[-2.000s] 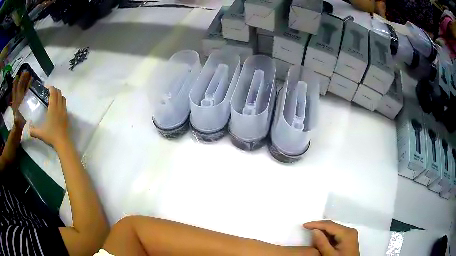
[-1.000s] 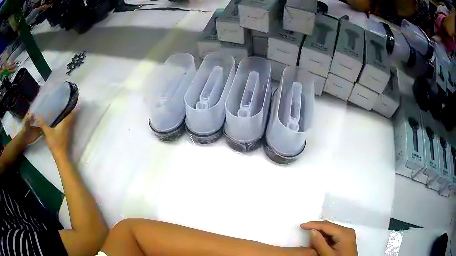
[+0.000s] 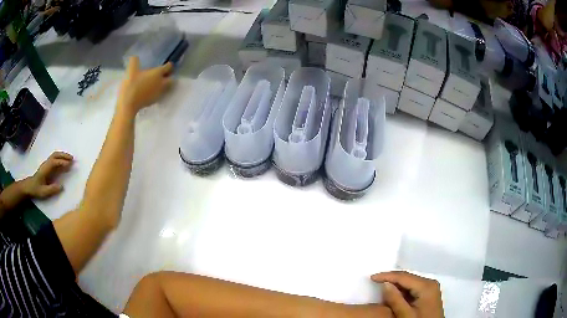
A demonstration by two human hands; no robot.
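Four tank-and-base units [image 3: 300,124] stand in a row in front of me, with frosted oval tanks over dark bases. Each tank has a narrow channel inside. My left forearm lies across the front of the table, and my left hand does not show. My right hand [image 3: 413,293] rests at the lower right near the forearm's end, cut off by the bottom edge. Its fingers are loosely bent, with thumb and forefinger apart, and it holds nothing. Neither hand touches the units.
At left, a person in a striped sleeve reaches to the back, a hand at a blurred tank-and-base unit [image 3: 155,46]. Small dark bits [image 3: 89,80] lie nearby. Grey-white boxes [image 3: 388,53] are stacked behind the row. Pale teal boxes [image 3: 508,177] stand at right.
The neighbour's arm has moved from the left edge to the back with a unit; their other hand is now empty on the table. My right hand has stayed nearly still.
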